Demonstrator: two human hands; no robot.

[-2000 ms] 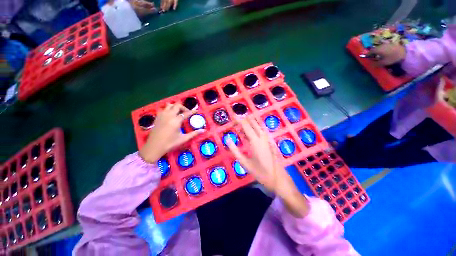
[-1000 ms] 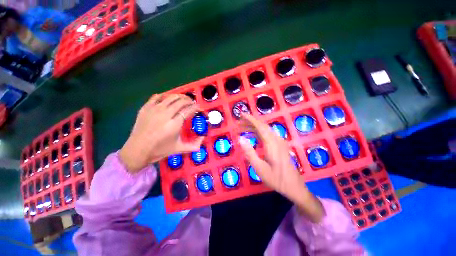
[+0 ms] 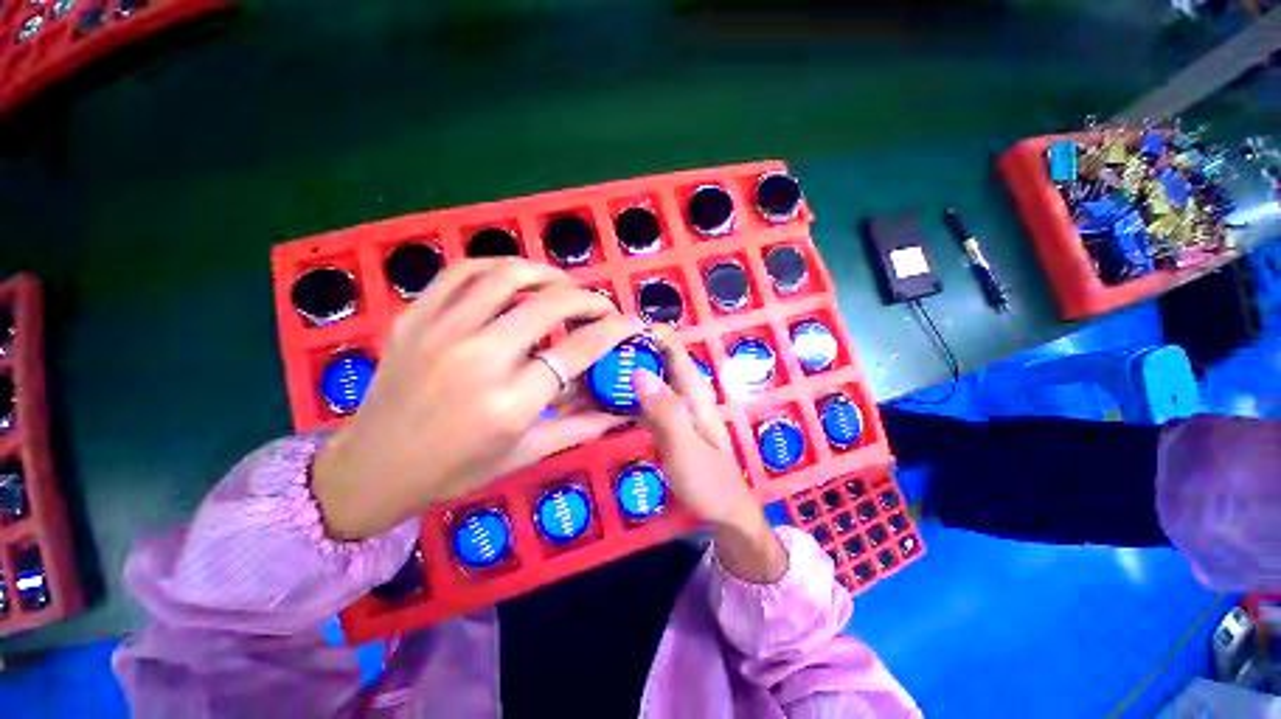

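A round watch-like unit with a blue disc face (image 3: 627, 375) is held above the middle of the red compartment tray (image 3: 316, 250). My left hand (image 3: 471, 379) wears a ring and closes its fingers around the unit's left and upper side. My right hand (image 3: 698, 447) touches the unit from the right, its thumb on the blue face. Plain black units (image 3: 569, 239) fill the tray's far row, and blue-faced units (image 3: 563, 513) sit in the nearer rows. My left hand hides several pockets in the tray's middle and left.
A small-parts tray (image 3: 853, 523) lies at the near right corner. A black box (image 3: 899, 259) with a cable, a pen (image 3: 979, 263) and a red bin (image 3: 1047, 239) of binder clips lie right. Another tray (image 3: 42, 464) is at left. A person's sleeve (image 3: 1219, 499) shows right.
The blue-faced unit moved from the tray's left part to its middle, in my left hand. My right hand now touches it. The view shifted; the clip bin shows more fully.
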